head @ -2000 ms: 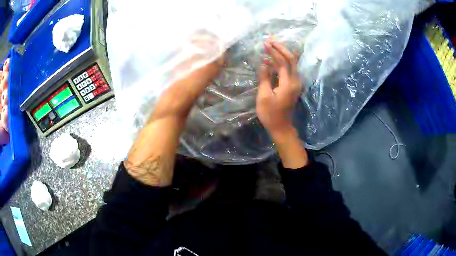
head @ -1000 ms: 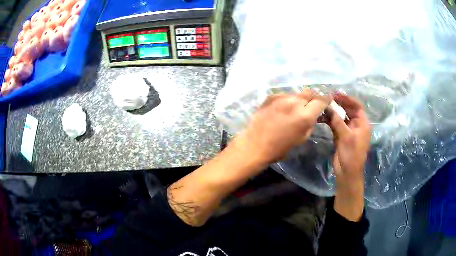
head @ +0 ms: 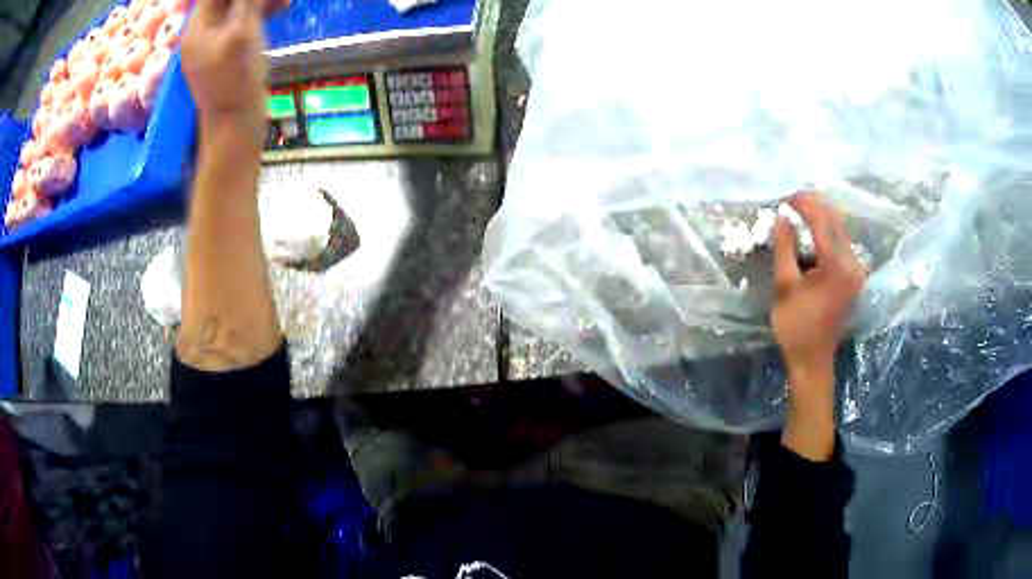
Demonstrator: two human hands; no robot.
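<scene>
My right hand [head: 817,285] is at the opening of the clear plastic bag [head: 656,226], its fingertips closed on a white crumbly piece [head: 794,228]. Loose white bits [head: 741,235] lie beside the fingers. My left hand [head: 224,62] is raised at the top edge, over the left end of the digital scale [head: 484,91]; its fingertips are cut off or blurred, so what they hold cannot be told. A white piece [head: 412,3] shows at the top edge on the blue pan. A large white lump [head: 297,221] and a smaller one [head: 162,285], partly behind my left forearm, sit on the counter.
A blue tray [head: 158,170] of peach-pink pieces [head: 96,85] is at the upper left. A white paper strip [head: 71,325] lies on the speckled counter [head: 447,305]. Blue crate parts [head: 1007,441] show at the right edge, with a looped string [head: 926,509] below the bag.
My left hand has left the bag and moved up and left to the scale. My right hand has stayed at the bag, now apart from the left. More loose white bits show there.
</scene>
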